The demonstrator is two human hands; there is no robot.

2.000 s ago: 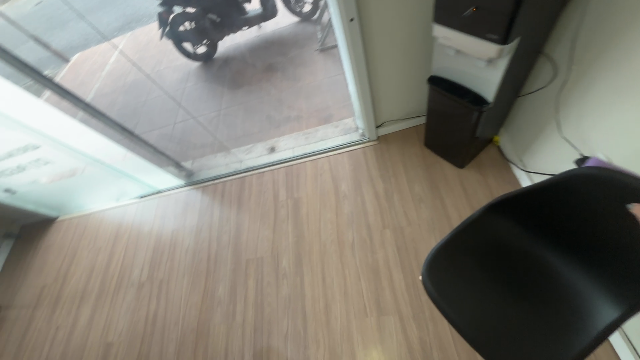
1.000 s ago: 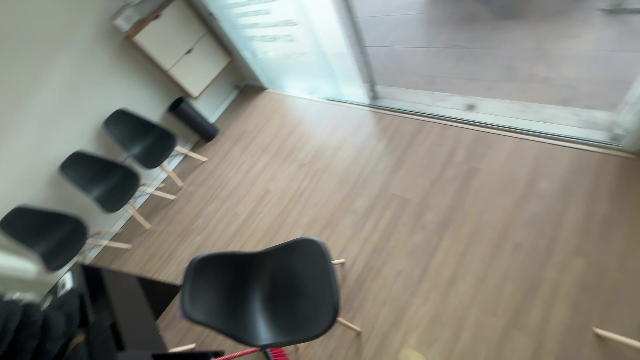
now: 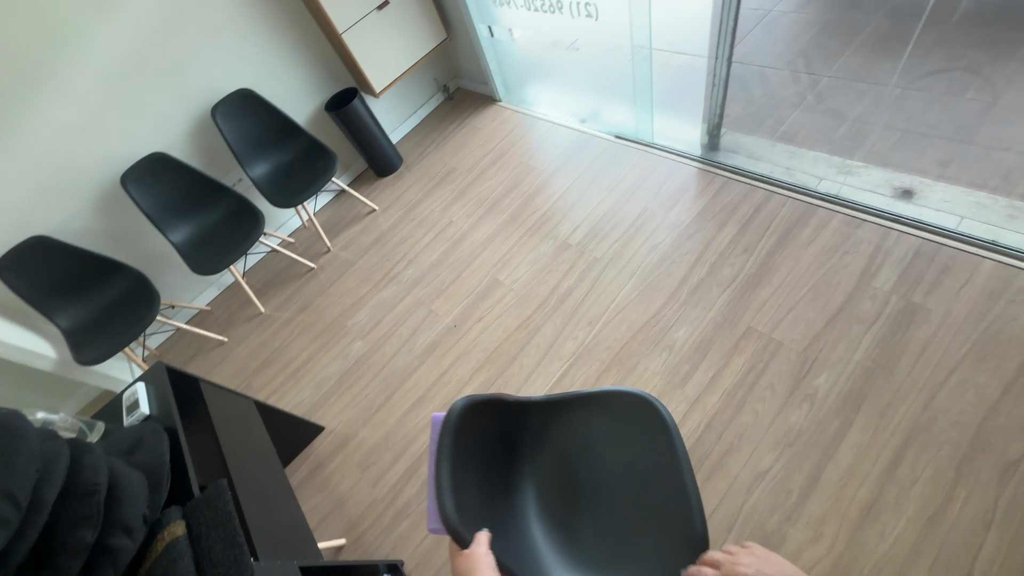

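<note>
A black plastic shell chair (image 3: 576,472) is at the bottom centre, its seat toward me. My left hand (image 3: 476,556) grips its lower left edge, the thumb on the shell. On the lower right edge my right hand (image 3: 744,560) has its fingers curled around the rim. A flat purple object (image 3: 437,480) shows along the chair's left side; whether my left hand touches it I cannot tell. The chair's legs are hidden.
Several black chairs with wooden legs, one of them (image 3: 272,148) near a black cylindrical bin (image 3: 364,132), line the left wall. A wall cabinet (image 3: 392,40) hangs above. A black desk (image 3: 240,448) holds dark cushions (image 3: 72,496). Glass doors (image 3: 680,72) stand at the back.
The view has swung widely from the window and water dispenser toward the chairs along the wall. Both hands now show at the held chair's edges; one second ago neither was visible.
</note>
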